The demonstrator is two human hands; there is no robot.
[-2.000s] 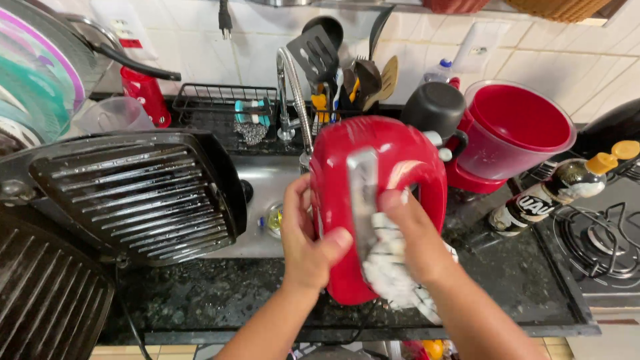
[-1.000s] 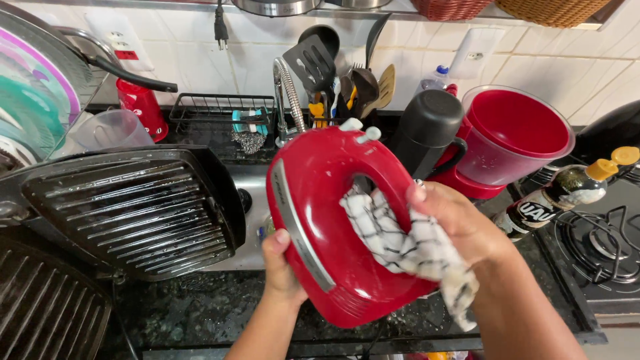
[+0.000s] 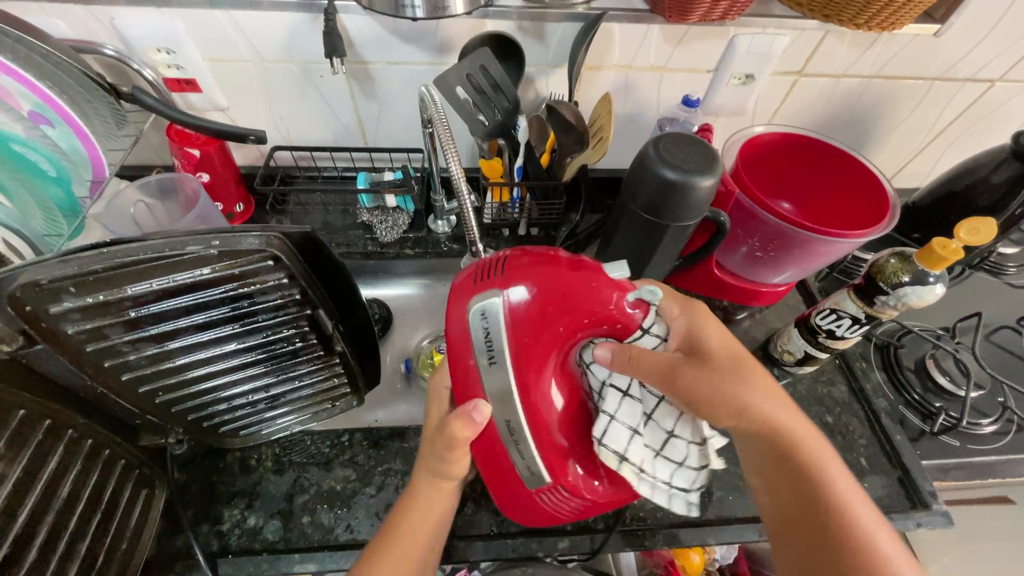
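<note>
A red Mondial hand mixer body [image 3: 536, 320] is held up over the front edge of the counter, its silver label strip facing up. My left hand [image 3: 454, 436] grips its left side, thumb on top beside the strip. My right hand [image 3: 680, 352] pinches a black-and-white checked cloth [image 3: 652, 432] against the handle at the mixer's upper right; the cloth passes into the handle opening and hangs down over the body. The fingers under the mixer are hidden.
A ribbed black grill pan [image 3: 200, 336] leans at left by the steel sink [image 3: 392, 296]. Behind stand the spring faucet [image 3: 452, 136], a utensil rack [image 3: 524, 200] and a black thermos [image 3: 664, 200]. Right are a red bowl on its base [image 3: 808, 192], a sauce bottle [image 3: 864, 308] and a gas stove [image 3: 960, 368].
The mixer has turned in my hands since the earlier frames. My right hand and the cloth have moved from the handle's lower part up to its upper end.
</note>
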